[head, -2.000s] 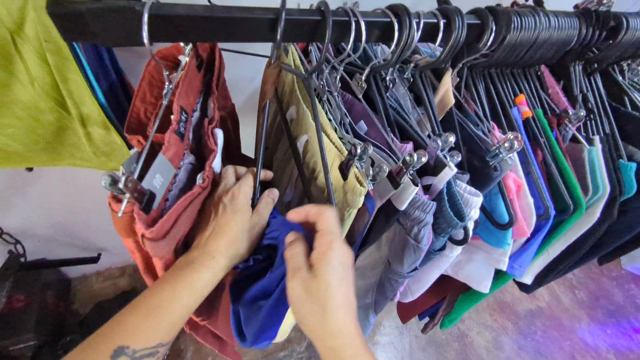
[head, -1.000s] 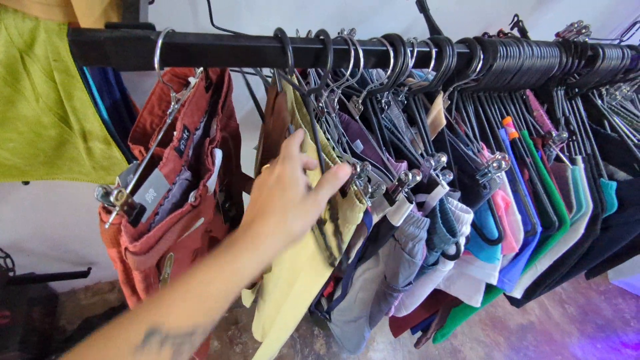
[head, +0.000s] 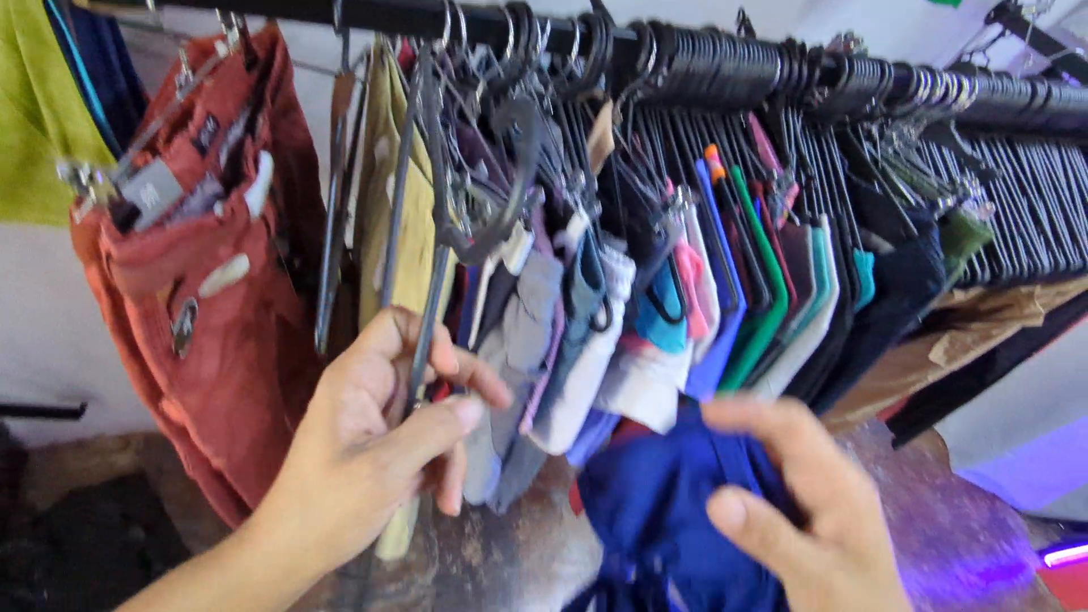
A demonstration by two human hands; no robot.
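Observation:
My left hand [head: 382, 425] is at the lower centre left, its fingers around the bar of a black hanger [head: 432, 314]. That hanger's hook is raised off the rail, in front of the hanging clothes. Low on the right, my right hand [head: 816, 501] grips a dark blue garment [head: 671, 501], which is blurred and shows cords or straps at its lower edge. Red trousers [head: 195, 314] hang on a clip hanger left of my left hand. Behind that hand, a yellow garment [head: 395, 195] hangs from the rail, partly hidden.
A black clothes rail [head: 561, 34] crosses the top, packed with black hangers [head: 722, 68] and garments in several colours. At the far left hangs a lime green cloth [head: 38, 127]. Brown fabric [head: 952, 340] hangs at the right, above the floor [head: 952, 510].
My left hand has left the yellow garment and now holds a black hanger. My right hand, out of view one second ago, is back with the blue garment, farther right than two seconds ago.

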